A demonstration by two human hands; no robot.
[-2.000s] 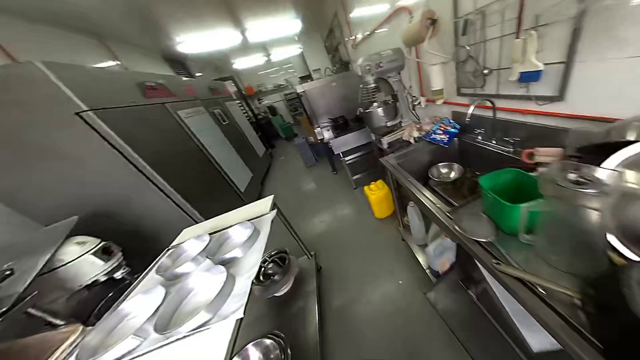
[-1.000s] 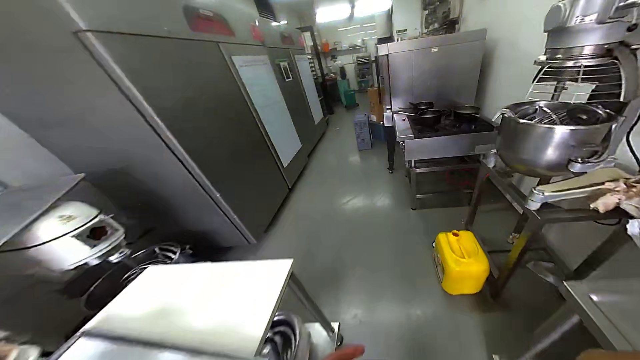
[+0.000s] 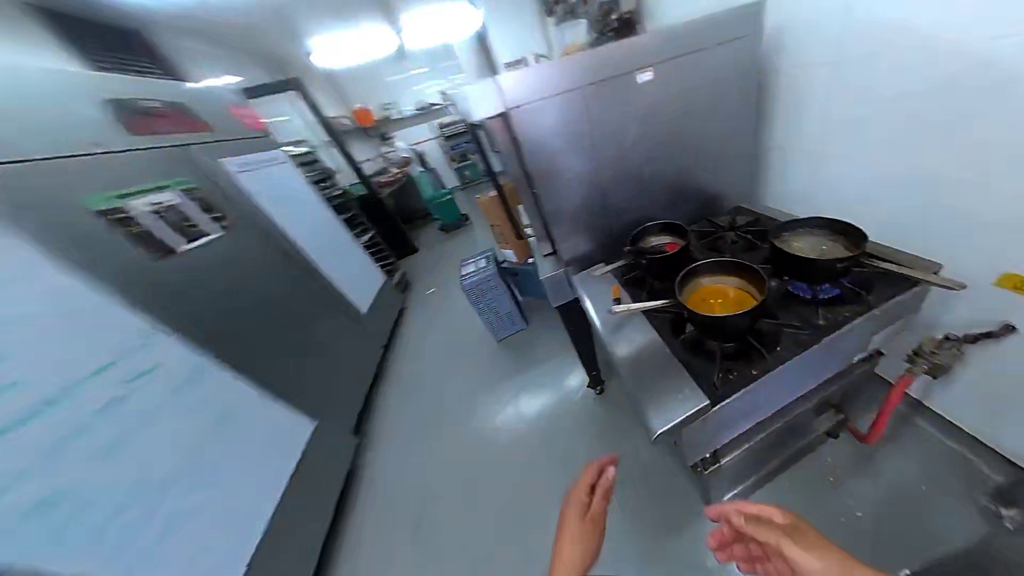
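Observation:
My left hand is low in the view over the grey floor, holding nothing, thumb and fingers slightly parted. To its right, my right hand is empty too, its fingers loosely curled, below the front of the gas stove. On the burners stand a saucepan of orange liquid, a small dark pan with something red in it, and a wide pan of pale liquid near a blue flame. The pans' handles stick out past the stove's sides. Neither hand touches the stove.
Grey cabinets line the left side of the aisle floor. Further along stand a grey plastic crate, cardboard boxes and a green bin. A gas valve with a red hose is at the right wall.
The view has moved forward along the aisle to the stove. The white-topped table, yellow container and mixer are out of view. Both hands are now in sight; one second ago only fingertips showed at the bottom edge.

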